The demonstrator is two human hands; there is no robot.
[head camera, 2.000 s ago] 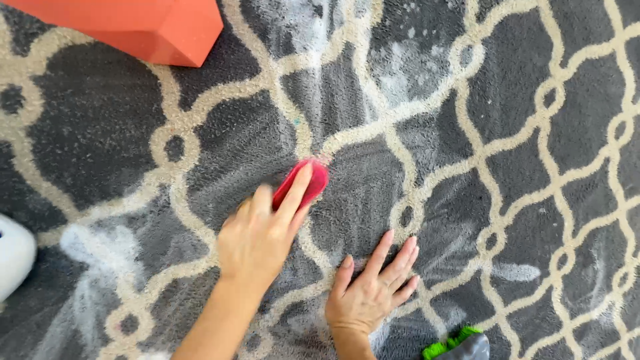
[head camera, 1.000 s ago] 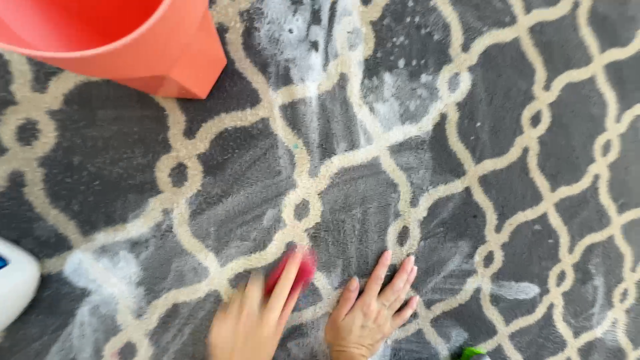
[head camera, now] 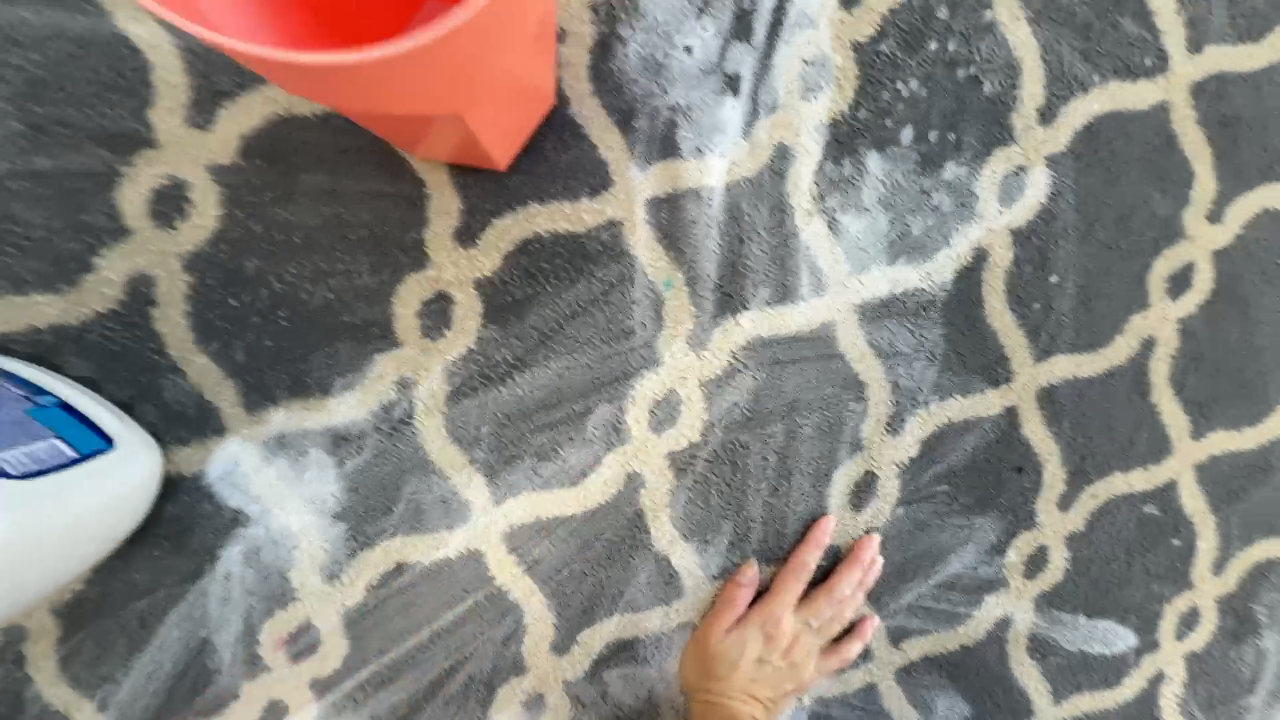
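Note:
My right hand (head camera: pixel 780 635) lies palm down on the dark grey rug (head camera: pixel 760 480) near the bottom edge of the head view, its fingers spread and holding nothing. The rug has a cream trellis pattern. White powdery or foamy residue (head camera: pixel 285 500) marks it at the lower left, with more patches (head camera: pixel 690 70) at the upper middle. Streaks run across the pile left of my right hand. Neither my left hand nor the red object it held is in view.
A coral plastic bucket (head camera: pixel 450 90) stands on the rug at the upper left. At the left edge is part of a white plastic bottle (head camera: pixel 80 520) with a blue label. A whitish smear (head camera: pixel 1085 633) lies right of my right hand.
My left hand, with the red object in it, has moved down toward me and out of view. My right hand stays on the rug. The green-edged item at the bottom has left the view.

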